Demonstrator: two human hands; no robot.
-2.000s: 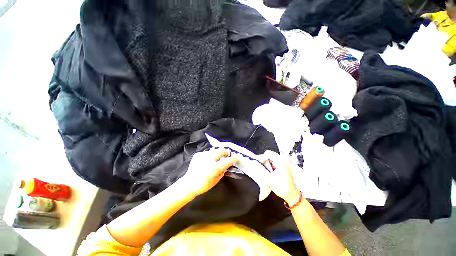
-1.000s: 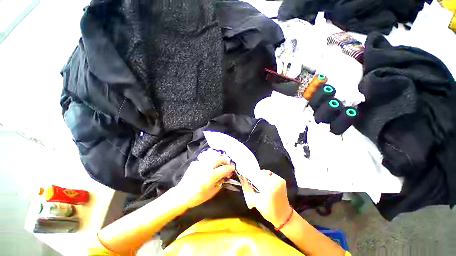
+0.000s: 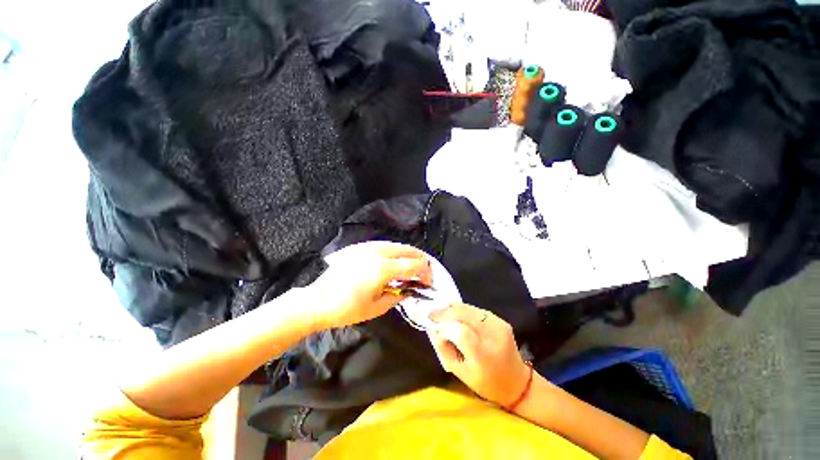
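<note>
A white curved piece (image 3: 444, 284) lies over the black garment (image 3: 467, 247) in front of me. My left hand (image 3: 382, 280) is at the left of the piece, fingers bent around a small dark metallic tool, perhaps snips (image 3: 412, 289), whose tip lies over the white piece. My right hand (image 3: 476, 346) pinches the lower right edge of the white piece between thumb and fingers. No needle or thread can be made out.
A large black garment pile (image 3: 270, 135) lies at left, another (image 3: 719, 117) at right. An orange-brown cone (image 3: 524, 97) and three black cones (image 3: 562, 135) stand on white cloth (image 3: 611, 216). A red stick-like tool (image 3: 459, 93) is beside them. A blue basket (image 3: 661, 370) is below the table edge.
The view has shifted, showing more of the basket and losing the side stand's red bottle. The white piece now lies lower and rounder between my hands, and the dark tool shows more clearly.
</note>
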